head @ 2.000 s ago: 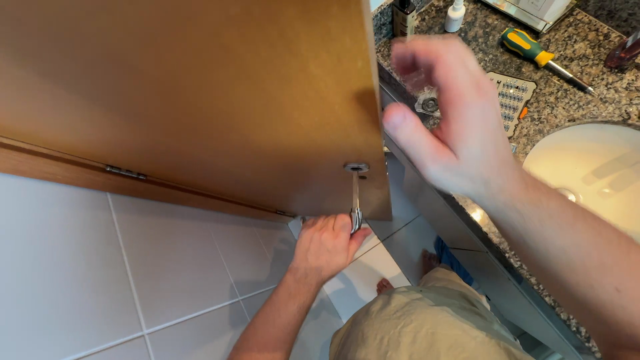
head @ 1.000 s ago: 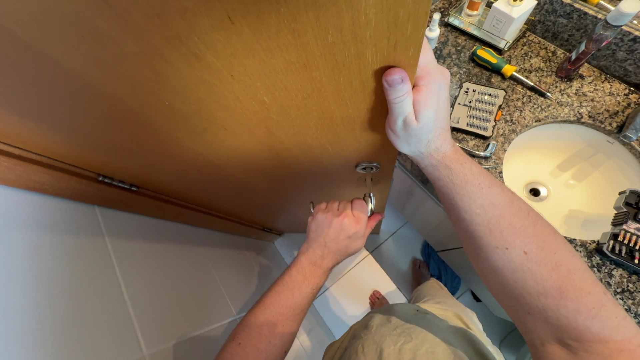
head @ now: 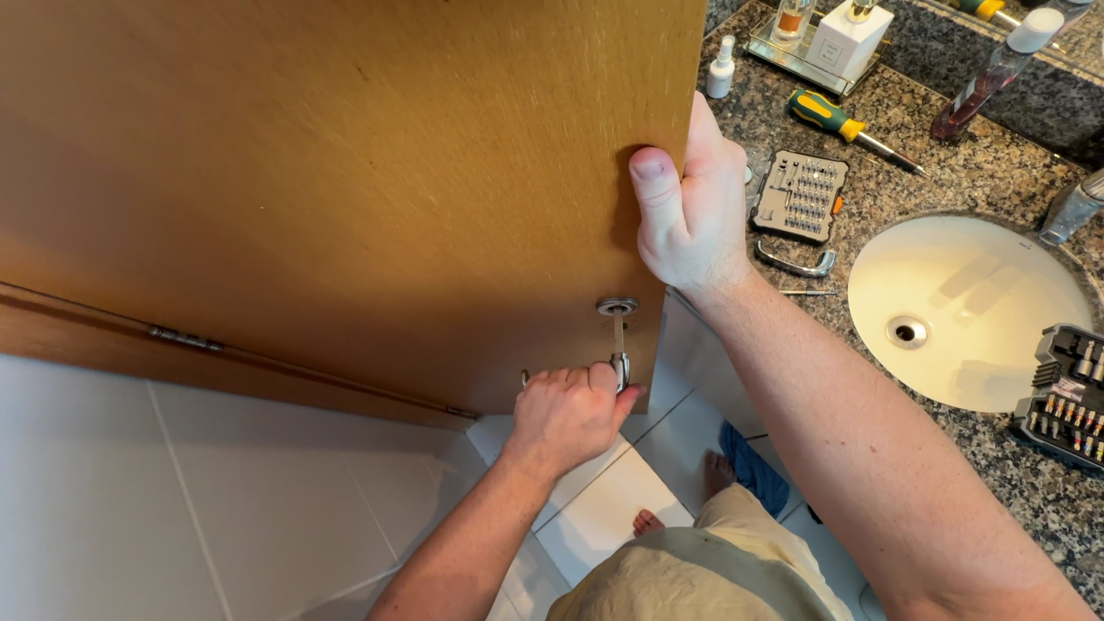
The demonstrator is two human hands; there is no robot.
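Note:
My left hand [head: 569, 418] is closed around a chrome lever door handle [head: 622, 371], low on the face of a wooden door [head: 388, 172]. A square metal spindle [head: 618, 332] runs between the handle and a round metal rosette [head: 617, 306] on the door. Small marks show on the wood beside the spindle. My right hand [head: 694, 207] grips the door's free edge, thumb on the near face and fingers hidden behind it. A second chrome lever handle [head: 795, 261] lies on the granite counter, near a thin metal rod [head: 807, 292].
On the granite counter [head: 906, 112] are a green and yellow screwdriver [head: 828, 116], a bit set [head: 800, 196], bottles and a glass tray [head: 798, 59]. A second bit case [head: 1069, 397] overlaps the rim of the sink [head: 975, 310]. Blue cloth [head: 755, 474] lies by my foot.
My right hand, raised beside the door two seconds ago, now holds its edge. The spindle shows more plainly between handle and rosette than one second ago. My left hand stays on the handle.

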